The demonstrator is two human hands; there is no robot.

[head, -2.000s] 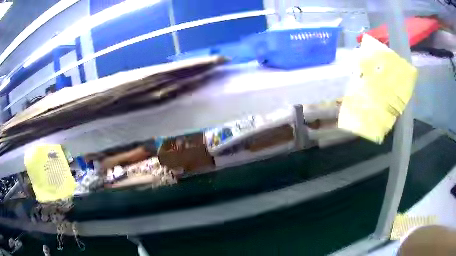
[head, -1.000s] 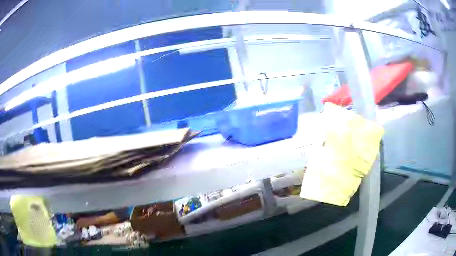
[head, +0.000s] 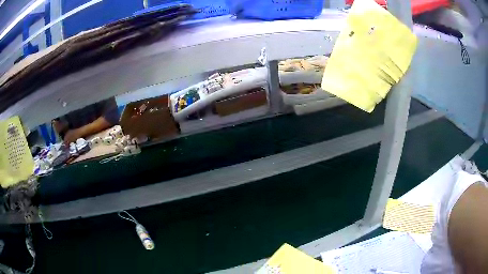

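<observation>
Neither of my hands is in view. A bare arm part beside white cloth is cut off by the right edge; no hand shows on it. A small white unit with coloured marks and a thin cord loop lies alone on the dark green belt. A record sheet with a printed grid lies at the lower right. A yellow sheet is cut off by the bottom edge, and a lined yellow note lies by the frame post.
A pale metal rail crosses the green surface. Yellow notes hang on the upright post. Corded units bunch at the left edge. Across the line are a person's forearm, a brown carton and white bins.
The view has swung down, so the shelf and blue basket sit higher. The single corded unit, the papers and the arm part at the right edge now show.
</observation>
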